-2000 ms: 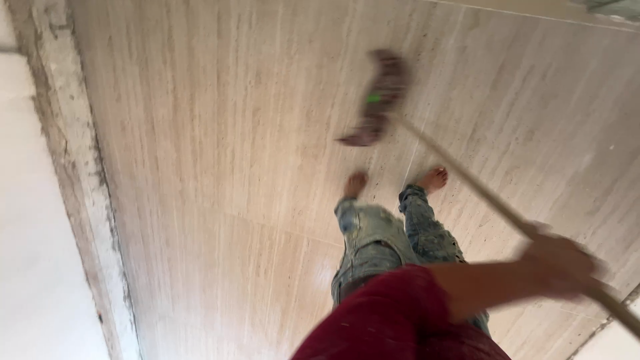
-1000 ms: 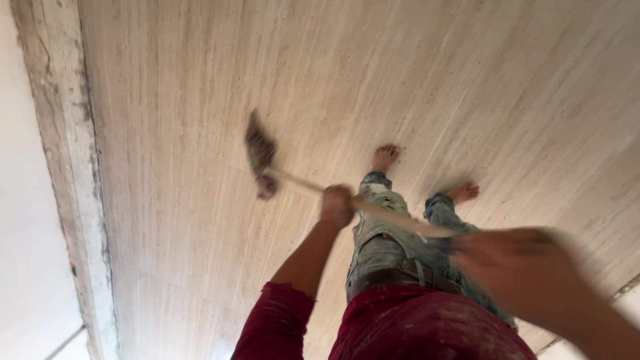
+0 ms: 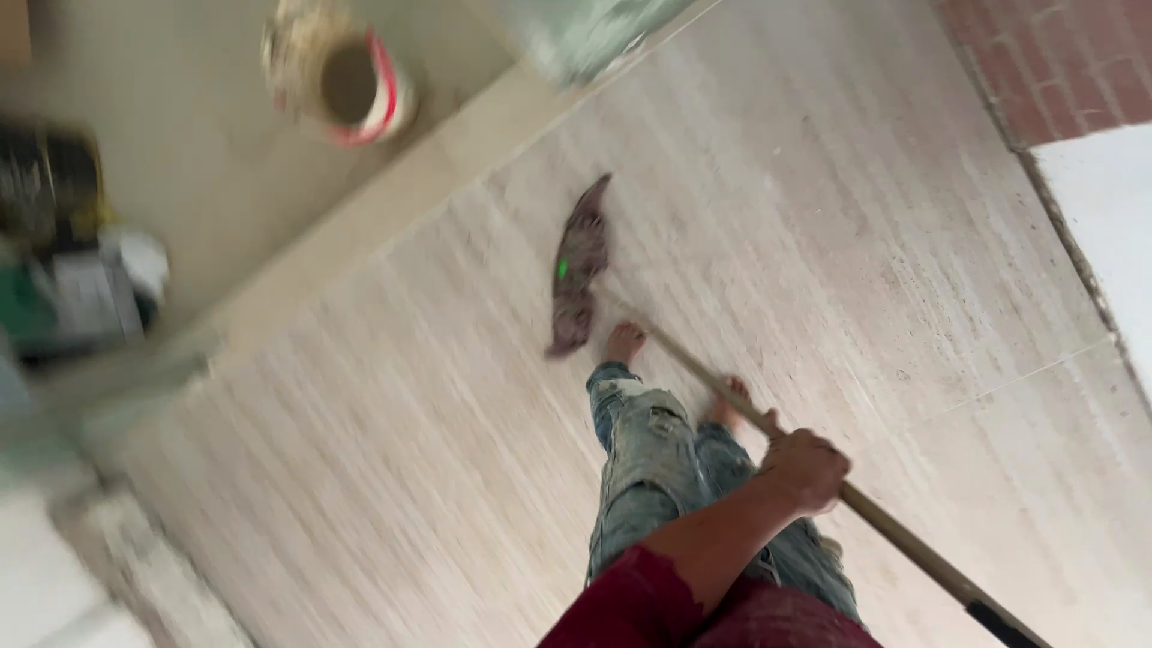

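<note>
My left hand (image 3: 805, 470) is closed around the wooden handle of a floor mop (image 3: 909, 540), right of the jeans-clad legs. The handle slants from the lower right, where it has a black end section, up to the mop head. That dark purplish-brown fabric head (image 3: 580, 270), with a bright green spot, lies on the streaked beige floor (image 3: 405, 450) just beyond the bare feet. Motion blurs it. My right hand is out of view.
A pale raised edge (image 3: 360, 216) crosses the upper left. Beyond it stand a stained bucket with a red band (image 3: 387, 90) and blurred dark and green items (image 3: 63, 261). Reddish brick-pattern tiles (image 3: 1071, 67) and a white surface (image 3: 1102, 198) lie at the right.
A second ago both my hands were on the handle; now only my left hand shows on it. The view has turned, bringing the bucket and reddish tiles into sight.
</note>
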